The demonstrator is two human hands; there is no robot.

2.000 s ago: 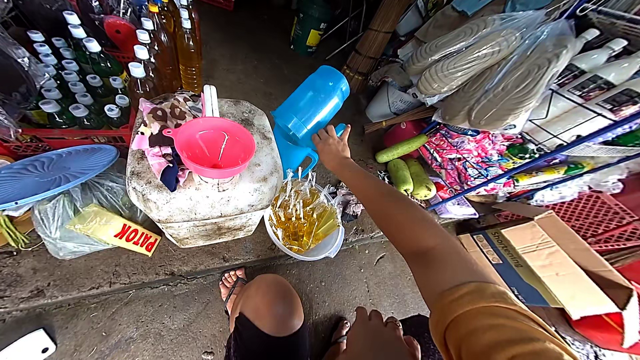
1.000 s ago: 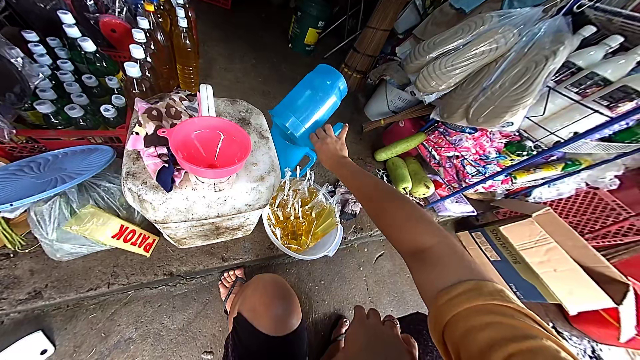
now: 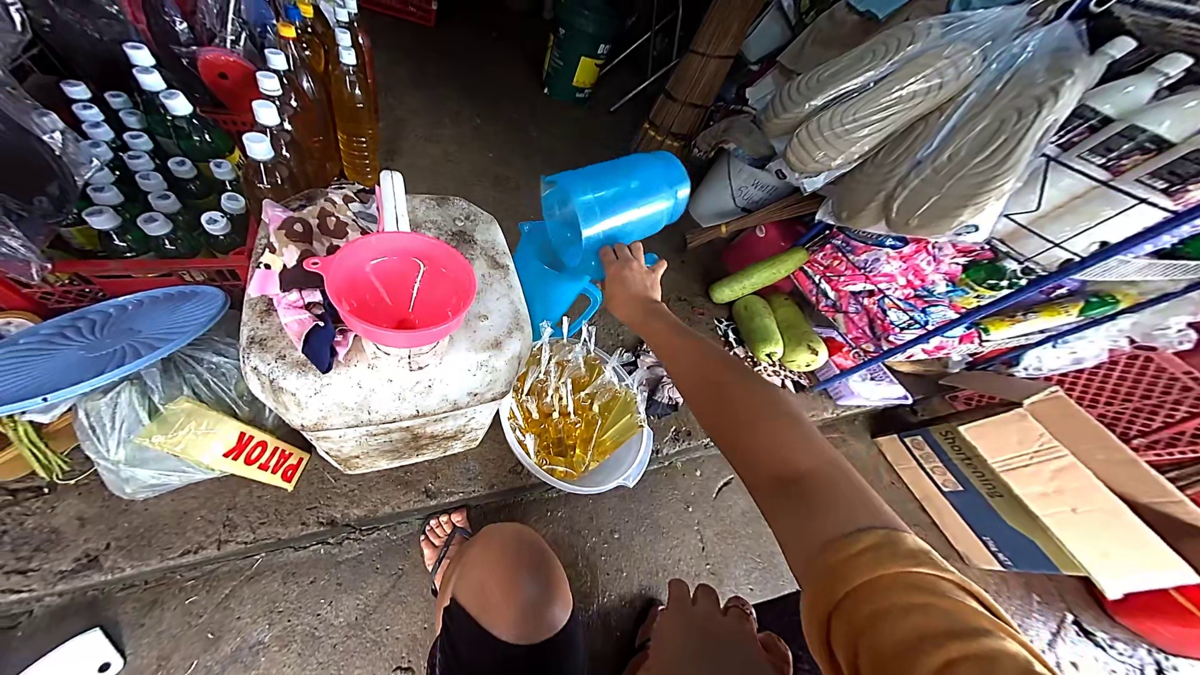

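Observation:
My right hand [image 3: 633, 281] grips the handle side of a translucent blue plastic pitcher [image 3: 623, 202] lying tilted on its side. Just below and left of it, against its mouth, is a second blue pitcher [image 3: 553, 277] with a looped handle. Whether liquid runs between them cannot be seen. A white plastic basin [image 3: 623, 469] nearby holds knotted clear bags of yellow liquid [image 3: 572, 412]. Low in the view my left hand [image 3: 708, 633] rests by my leg, fingers apart, holding nothing visible. A pink funnel [image 3: 401, 289] sits on a stained white jerrycan [image 3: 384, 394].
Capped bottles [image 3: 169, 187] fill a red crate [image 3: 141, 272] at the left, near a blue oval lid [image 3: 103, 347]. Green gourds [image 3: 773, 328], a wire rack [image 3: 1059, 281] and an opened cardboard box [image 3: 1050, 487] are on the right. A concrete ledge edge [image 3: 281, 539] runs before my feet.

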